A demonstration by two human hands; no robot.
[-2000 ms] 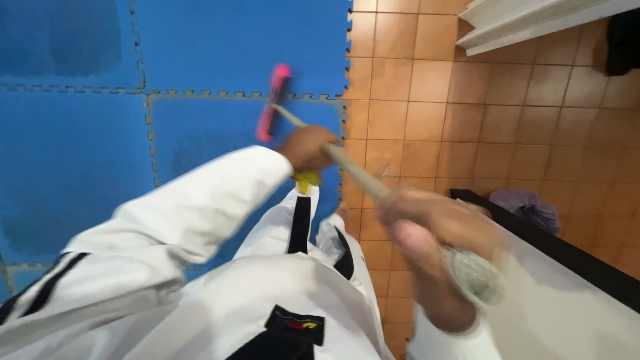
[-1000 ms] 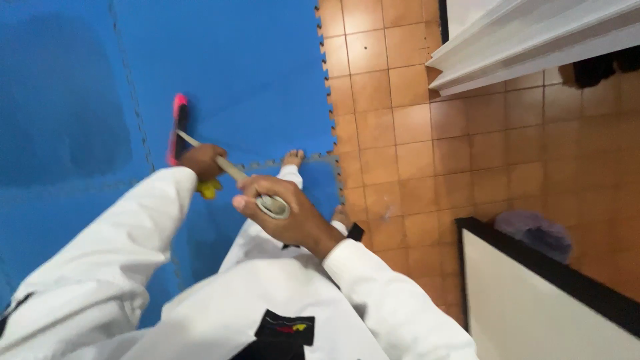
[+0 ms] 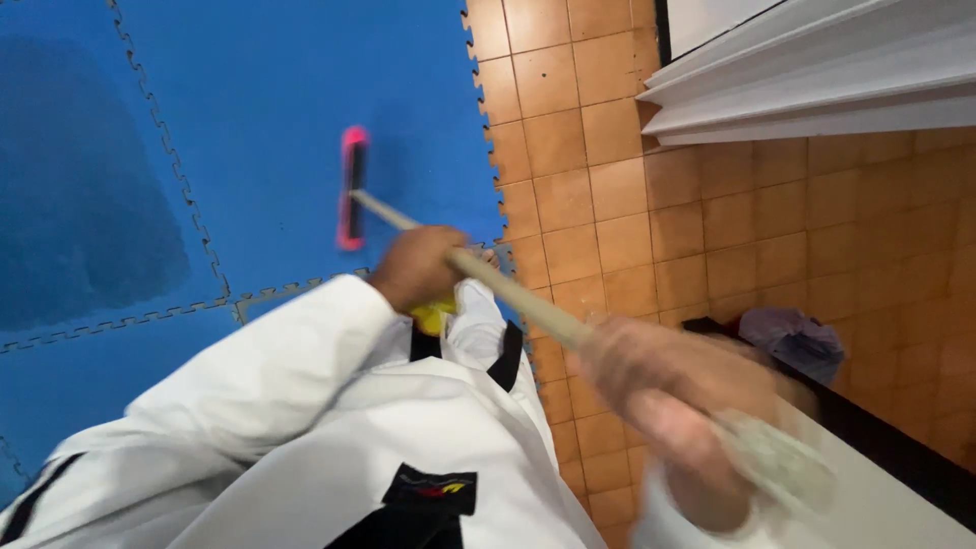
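Observation:
A pale pole (image 3: pixel 526 301) runs from a pink and black broom head (image 3: pixel 353 191) on the blue foam mat (image 3: pixel 290 69) up toward the lower right. Around its lower part my left hand (image 3: pixel 423 263) is closed. My right hand (image 3: pixel 679 396), blurred, grips the pole close to its thick, pale upper end (image 3: pixel 781 457). Something yellow (image 3: pixel 433 314) shows just below my left hand; how it is held is hidden. White sleeves with a dark stripe and a white jacket with a black belt fill the lower view.
Orange floor tiles (image 3: pixel 618 191) border the mat's toothed edge on the right. A white pleated panel (image 3: pixel 823 76) juts in at the upper right. Lower right, a purplish plastic bag (image 3: pixel 793 343) lies beside a black-edged white board (image 3: pixel 877 473). My bare foot (image 3: pixel 488 259) shows at the mat's edge.
Compared with one second ago, my hands are farther apart, and my right hand has moved right and toward my body with the pole's upper end. Both hands have kept hold of the pole.

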